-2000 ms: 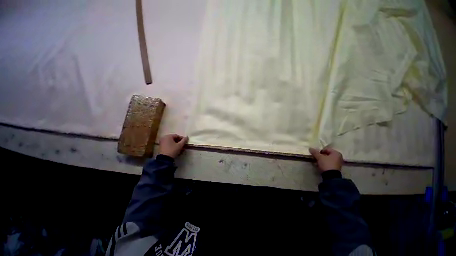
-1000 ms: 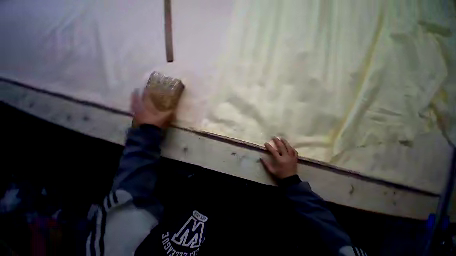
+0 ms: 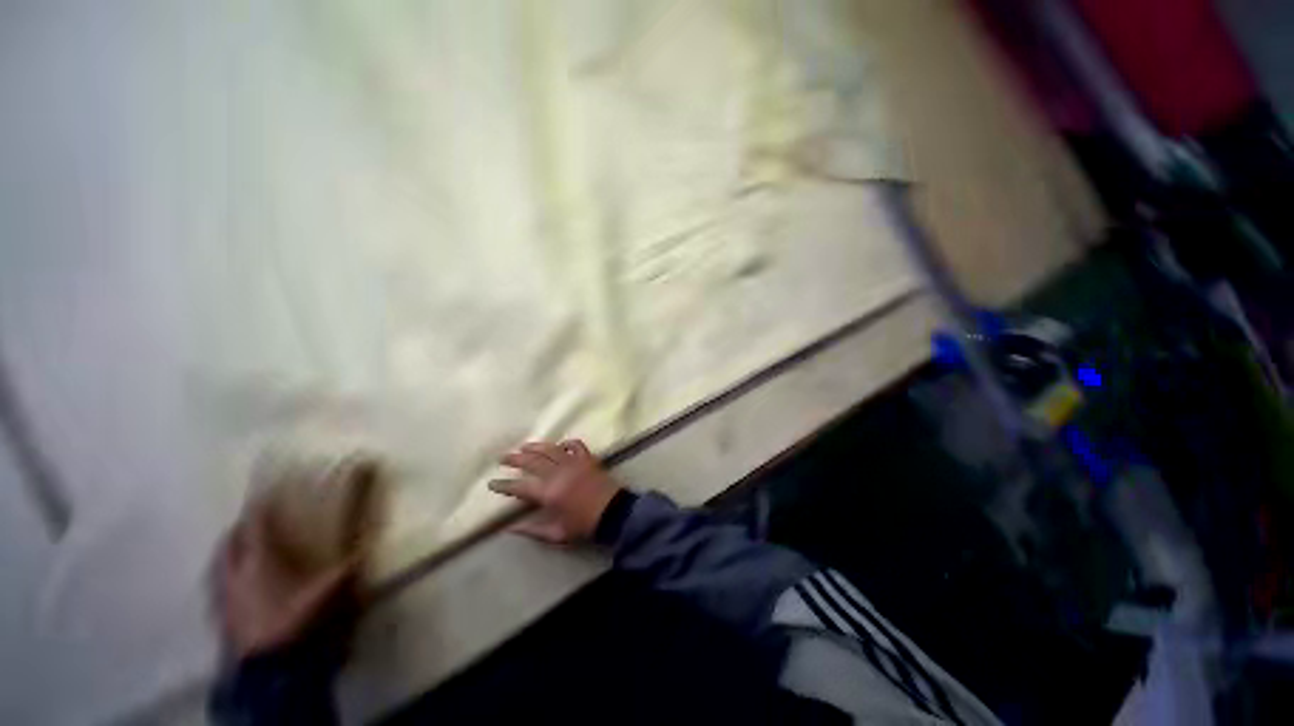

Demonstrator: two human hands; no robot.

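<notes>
The frame is blurred. My left hand is at the lower left, closed around the brown-taped cloth weight at the near edge of the fabric. My right hand lies on the fabric edge with its fingers spread, to the right of the weight. The pale yellow fabric ply lies on the table with a raised fold and wrinkles above my right hand. The dark fabric edge runs up to the right from my hands.
The wooden smoothing stick is at the far left. The silver rail crosses the table end at the right. The end cutter, with blue parts and a yellow label, sits beyond the table edge. Red material is at upper right.
The view has swung to the right, showing the table end and cutter. My left hand has moved the weight rightward along the edge, nearer my right hand, which stays on the fabric edge.
</notes>
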